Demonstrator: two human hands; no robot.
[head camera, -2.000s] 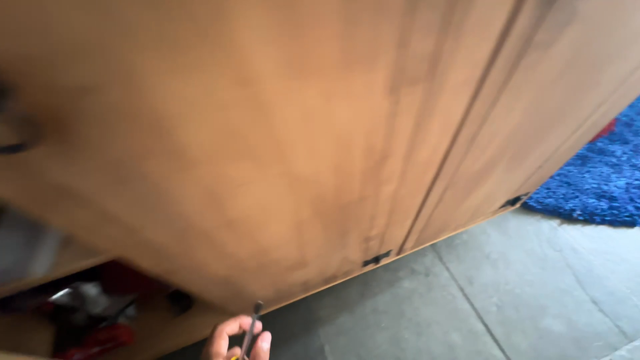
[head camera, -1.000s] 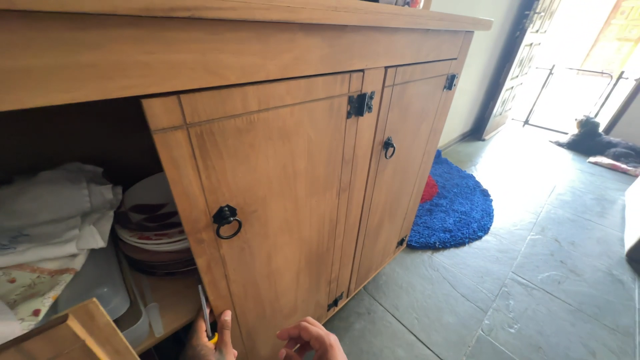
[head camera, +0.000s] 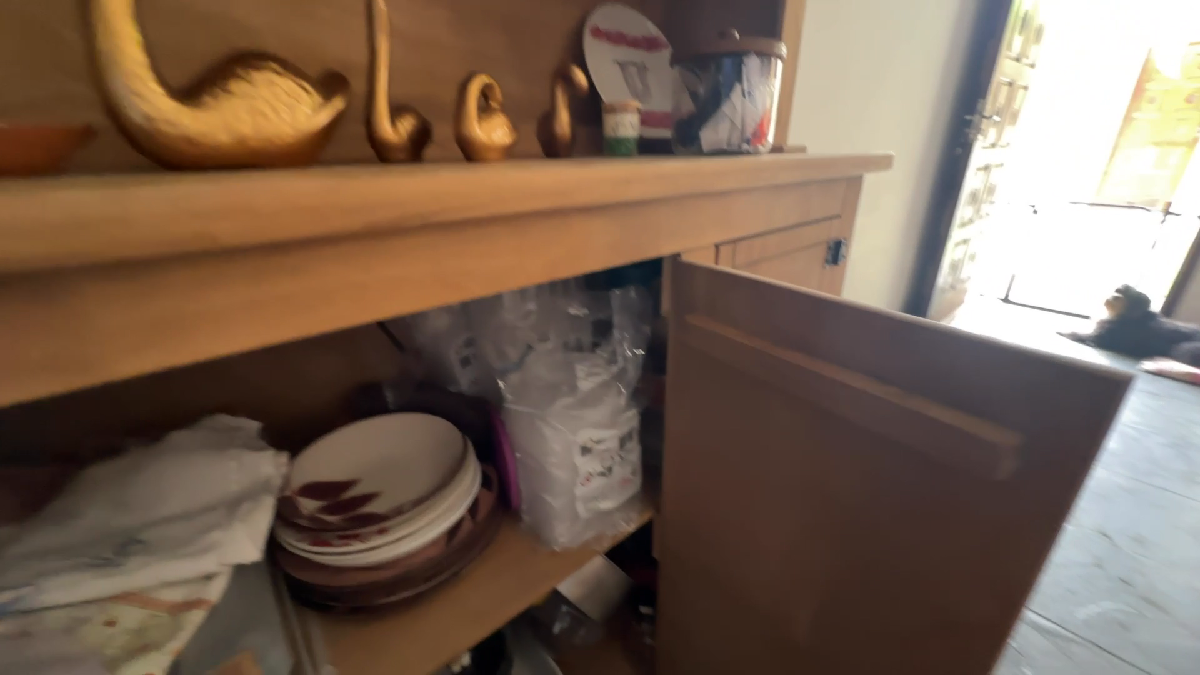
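Observation:
Neither of my hands shows at this moment. A wooden cabinet door (head camera: 872, 487) stands swung outward, its inner face with a wooden batten (head camera: 844, 394) toward me. Inside, on the cabinet shelf (head camera: 478, 591), a stack of plates (head camera: 384, 478) sits in the middle, the top one pale with dark red leaf shapes. Folded cloths (head camera: 141, 525) lie to its left. On its right stand clear plastic bags (head camera: 581, 441) with white contents. Whatever lies deep in the cabinet is dark and blurred.
Golden swan figurines (head camera: 234, 112), a decorated plate (head camera: 623, 56) and a lidded clear jar (head camera: 731, 98) stand on the cabinet top (head camera: 450, 187). The door's free edge juts over the tiled floor (head camera: 1116, 525). A dark-furred animal (head camera: 1139, 323) lies near the bright doorway.
The cabinet door, closer to closed one second ago, is now swung wide, showing the plates and bags. Both hands have left the view. The view has shifted up to the cabinet top.

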